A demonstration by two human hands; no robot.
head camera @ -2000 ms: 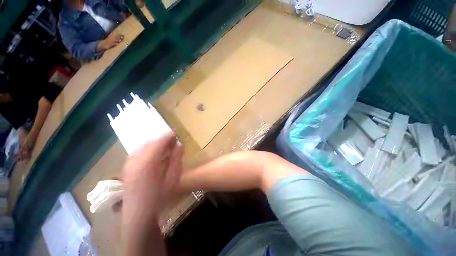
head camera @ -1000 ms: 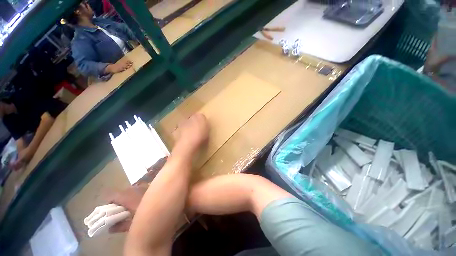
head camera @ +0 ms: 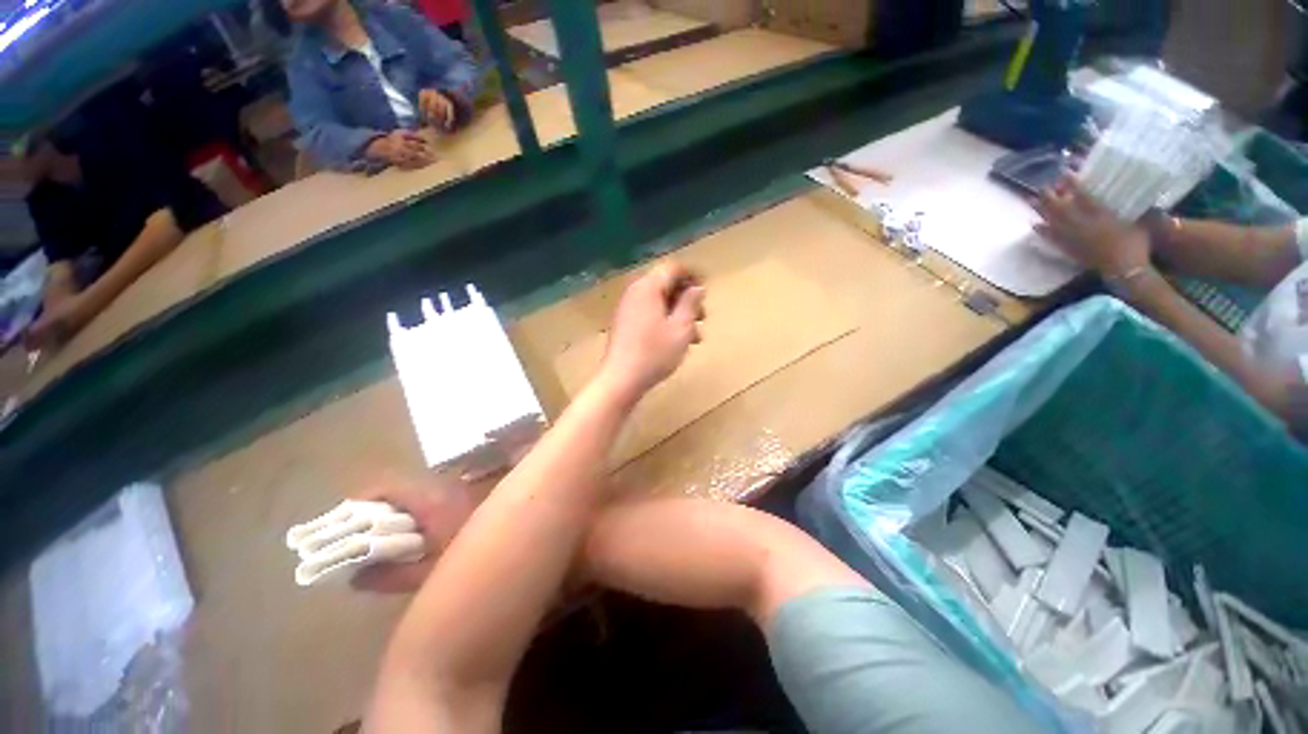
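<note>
A block of white plastic housings (head camera: 466, 380) with thin prongs at its far end lies left of my forearms. My right hand (head camera: 438, 523), partly hidden under my crossed left forearm, is closed at the block's near end. Cream-white rounded shapes (head camera: 352, 542) cover or stick out past its fingers; I cannot tell which. My left hand (head camera: 654, 327) is over the tan cardboard sheet (head camera: 768, 308), its fingers curled at a small dark spot. I cannot tell whether it holds anything.
A lined green crate (head camera: 1148, 409) of loose white pieces (head camera: 1073, 566) stands at right. White strips in clear plastic (head camera: 108, 602) lie at left. A green rail (head camera: 359, 294) runs behind the bench. Another person's hands (head camera: 1097, 230) hold a wrapped bundle at upper right; more people sit beyond.
My left hand has moved from the block's near end to the cardboard sheet, then farther along it. My right hand stays by the block. The view has shifted, bringing the right-hand worker's bundle into sight.
</note>
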